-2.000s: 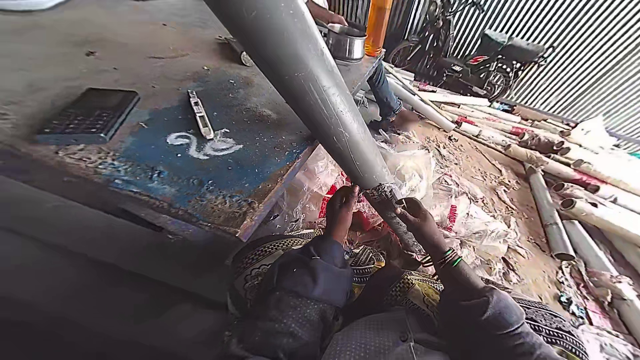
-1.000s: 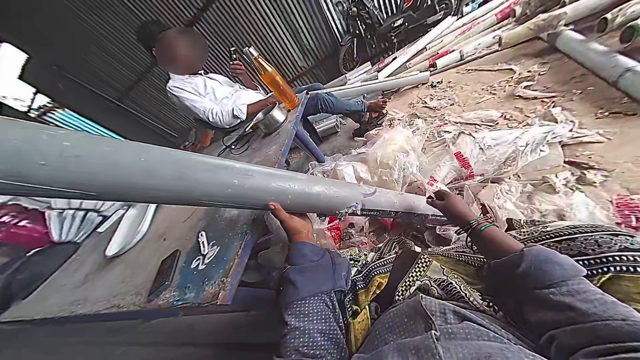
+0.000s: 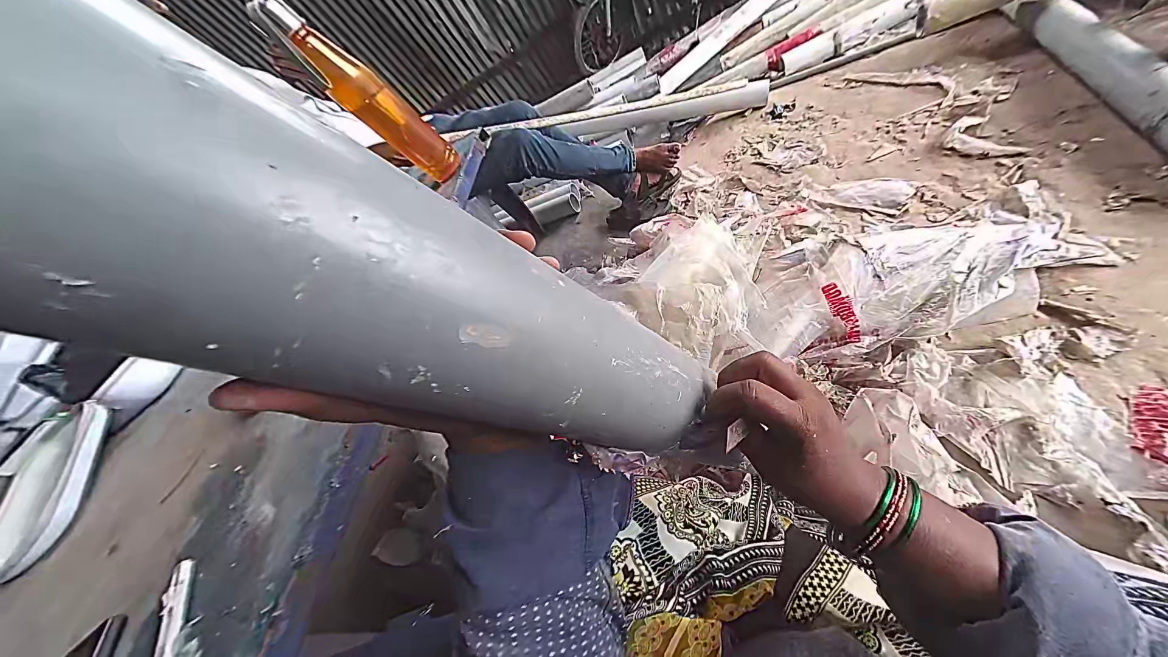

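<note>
A large grey plastic pipe (image 3: 347,265) slants from the upper left down to the middle of the view, its surface scuffed. Under it lies my left hand (image 3: 392,415), bearing the pipe; the thumb or a finger shows along the lower edge and fingertips show over the far side. My right hand (image 3: 789,424), with bangles at the wrist, has its fingers bent at the pipe's near end, pinching something thin there; what it is cannot be made out. Patterned cloth (image 3: 703,566) covers my lap below the pipe end.
Crumpled clear plastic wrap (image 3: 876,283) lies on the dirt floor. More pipes (image 3: 675,100) are piled at the back. Another person's legs in jeans (image 3: 547,155) are beyond the pipe, near an orange bottle (image 3: 383,105). A worn tabletop (image 3: 246,511) is at lower left.
The grey pipe now fills more of the view and reaches nearer to me. My left hand has gone further under it. My right hand is still at its end. The view has shifted strongly.
</note>
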